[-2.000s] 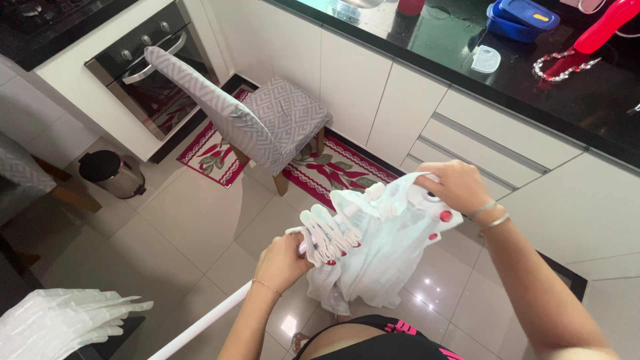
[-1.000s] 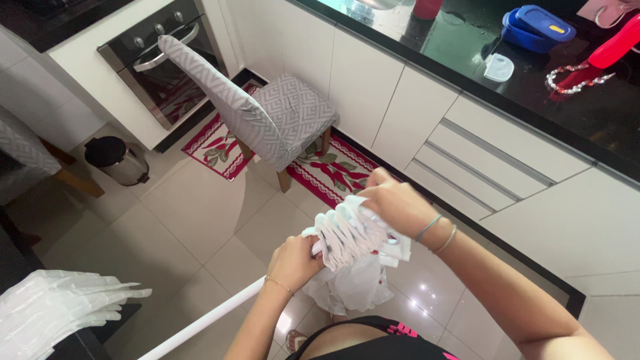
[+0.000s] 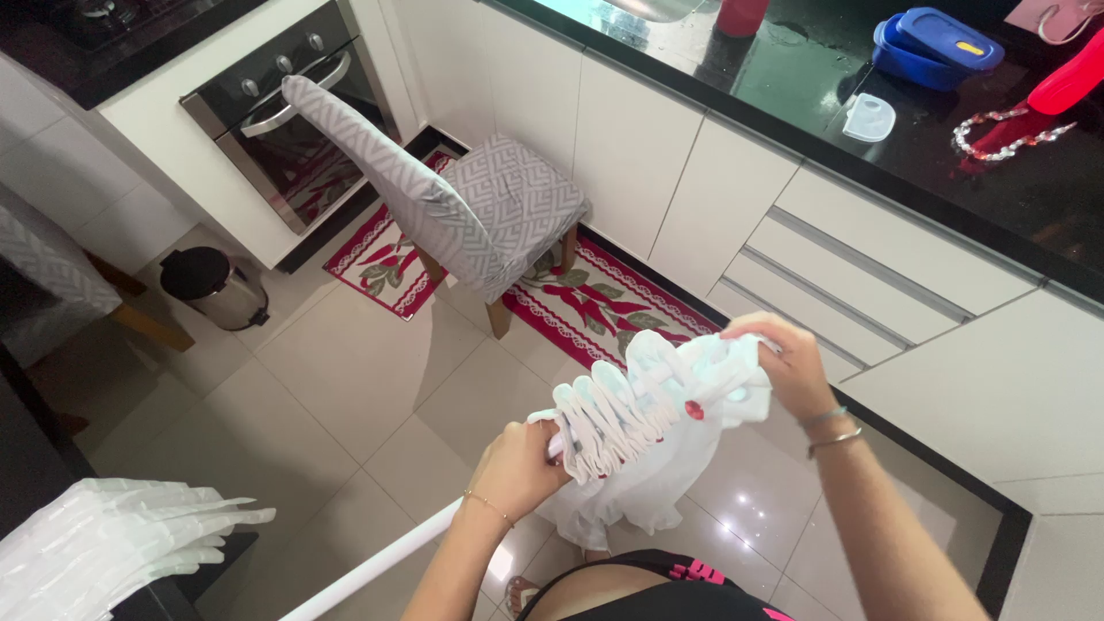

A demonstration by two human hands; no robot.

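My left hand (image 3: 523, 466) is closed around a white rod (image 3: 379, 556) at the gathered end of a sheer white curtain (image 3: 638, 483). The rod runs down to the lower left, and the curtain's top edge is bunched in tight folds on it. At the other side of the folds, my right hand (image 3: 780, 358) pinches the curtain's upper edge, close to a red spot on the cloth. The rod's far end is hidden inside the fabric. More white sheer fabric (image 3: 129, 535) lies folded over a dark surface at the lower left.
A grey-covered chair (image 3: 509, 198) stands on red patterned mats (image 3: 604, 302) before white cabinets (image 3: 638, 147) and an oven (image 3: 297, 112). A pedal bin (image 3: 216, 289) is at left. The black counter (image 3: 811, 78) holds a blue container (image 3: 936, 52), a clear lid (image 3: 869, 118) and a beaded string (image 3: 1000, 142).
Since one second ago, my right hand has moved away from my left, and the curtain between them is more spread out. The left hand has kept its hold throughout.
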